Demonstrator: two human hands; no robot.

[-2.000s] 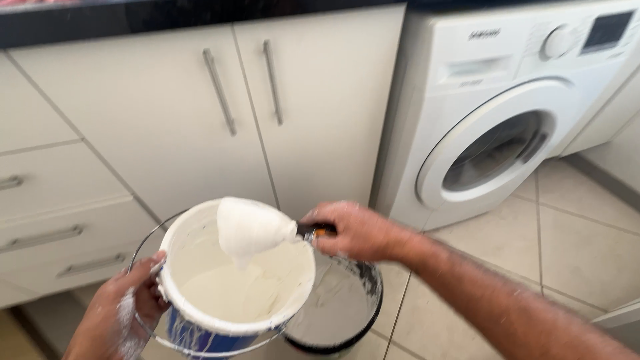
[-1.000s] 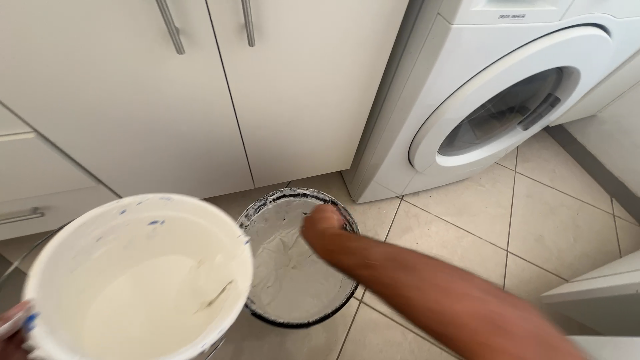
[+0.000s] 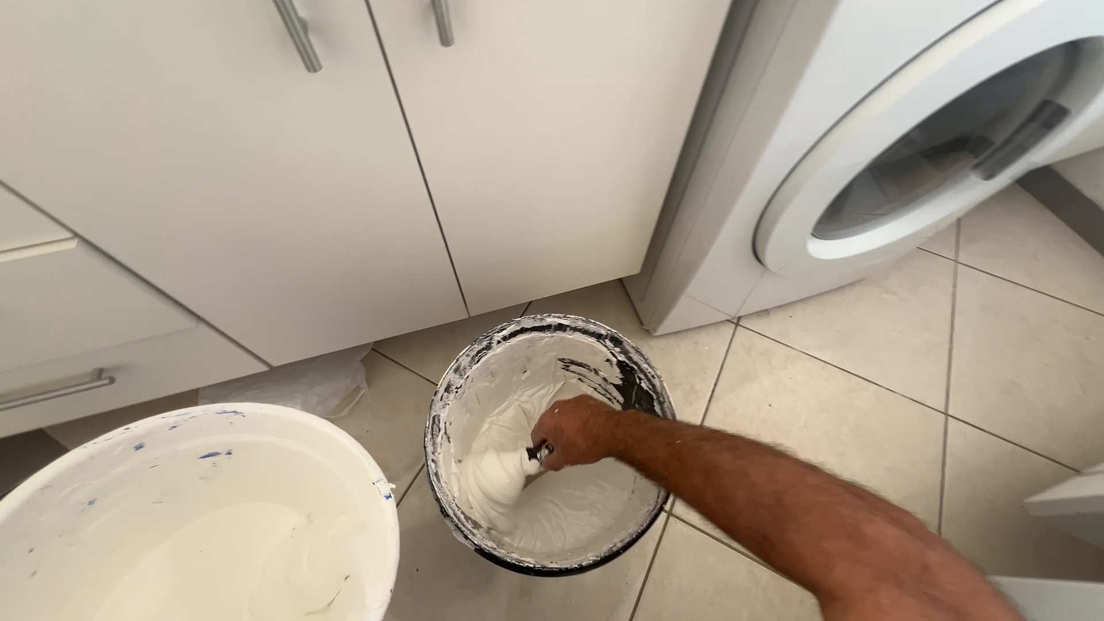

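Note:
My right hand (image 3: 580, 434) grips the dark handle of a tool (image 3: 536, 457) inside a black bucket (image 3: 438, 466) on the floor. The tool's head is buried in or coated with thick white paste (image 3: 492, 483), so its shape is hidden. White paste is smeared over the bucket's rim and inner wall. To the lower left, nearer to me, a white bucket (image 3: 390, 517) holds smooth, creamy white material and has blue specks inside its rim. My left hand is out of view.
White cupboard doors (image 3: 552, 155) with metal handles stand behind the buckets. A front-loading washing machine (image 3: 724, 216) is at the right. A clear plastic bag (image 3: 302, 384) lies by the cupboard base on the tiled floor (image 3: 828, 388). A white edge (image 3: 1069, 509) juts in at the lower right.
My right hand has gone from above the white bucket, holding a paste-laden tool, down into the black bucket. My left hand, earlier at the white bucket's rim, has left the view. The view has tilted down.

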